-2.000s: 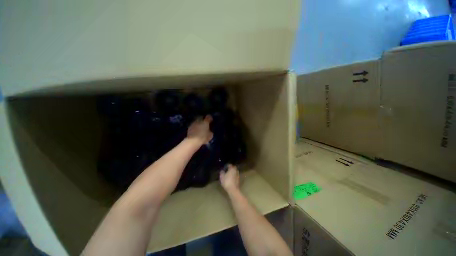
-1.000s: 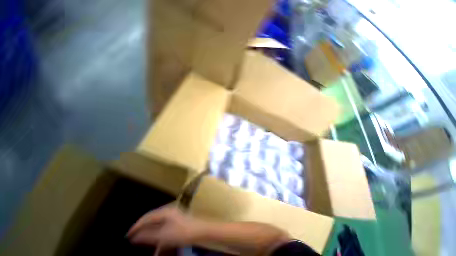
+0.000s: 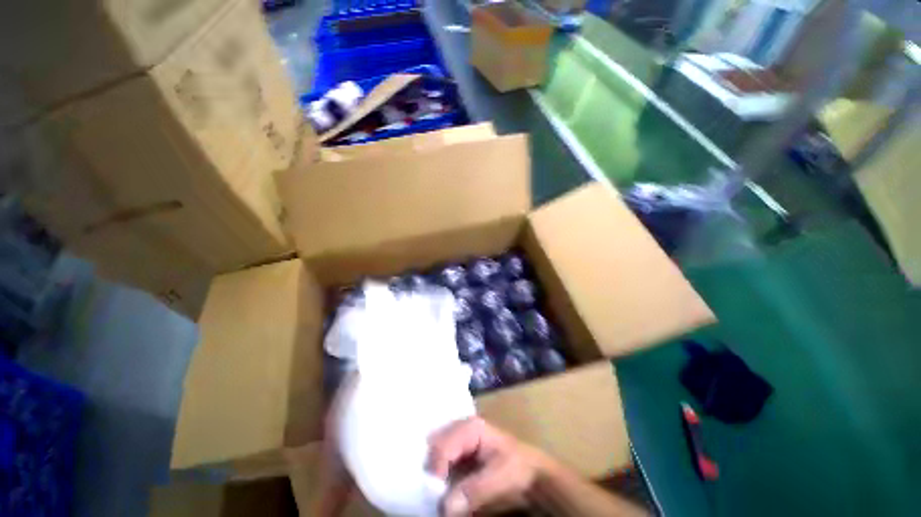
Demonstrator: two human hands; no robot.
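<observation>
The open brown supply carton (image 3: 424,212) holds rows of dark glossy parts (image 3: 495,313) in hazy clear bags. A bright white translucent sheet or liner (image 3: 404,384) hangs over the left and front of the carton, hiding some parts. My right hand (image 3: 485,467) pinches its lower right edge, thumb and fingers closed on it. My left hand (image 3: 338,444) is blurred at the sheet's left side, mostly behind it; its fingers are hidden.
Stacked cartons (image 3: 192,151) stand left. Blue crates (image 3: 379,61) with items are behind. On the green bench (image 3: 808,424) lie a red and black utility knife (image 3: 697,441) and a dark cloth item (image 3: 725,382). An open carton edge (image 3: 207,500) shows lower left.
My view has swung from the deep carton of dark parts to the supply carton. The white sheet is now in my right hand, lifted over the bagged parts.
</observation>
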